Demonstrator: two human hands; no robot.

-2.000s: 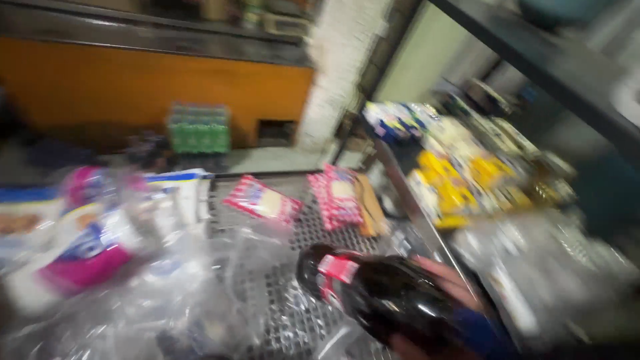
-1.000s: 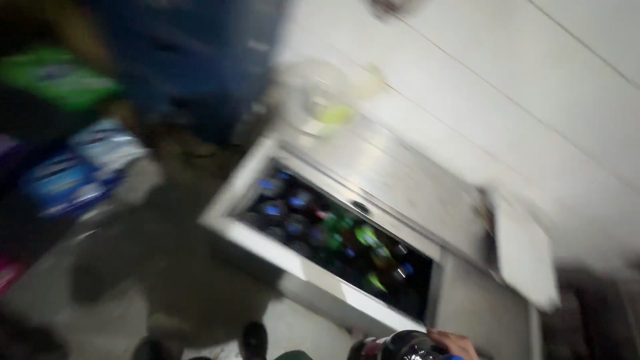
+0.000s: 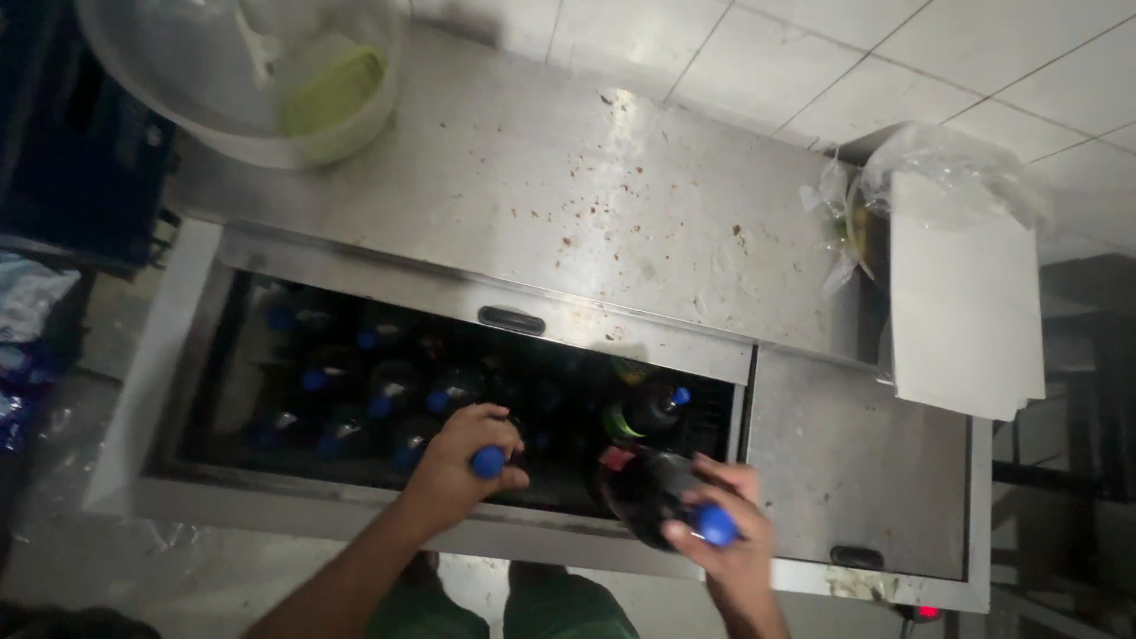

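Observation:
My left hand (image 3: 469,461) grips the neck of a bottle just under its blue cap (image 3: 488,461), over the opening of a metal chest cooler (image 3: 293,510); that bottle's body is hidden below the hand. My right hand (image 3: 732,524) holds a dark soda bottle (image 3: 643,493) by its neck, with the blue cap toward me and the bottle tilted across the cooler's front edge. Several dark bottles with blue caps (image 3: 382,404) stand inside at the left. Another dark bottle (image 3: 652,413) with a green label is inside at the right.
The cooler's stainless steel top (image 3: 603,195) has crumbs on it. A translucent plastic tub (image 3: 257,151) with a yellow-green thing in it stands back left. A white panel (image 3: 967,293) and clear plastic bags (image 3: 958,169) are at the right. Packaged goods (image 3: 31,297) lie at the far left.
The view has swung from shelves with packets to the cooler and come closer. The right hand has brought its dark bottle over the cooler's front edge. The left hand now shows, on a bottle neck.

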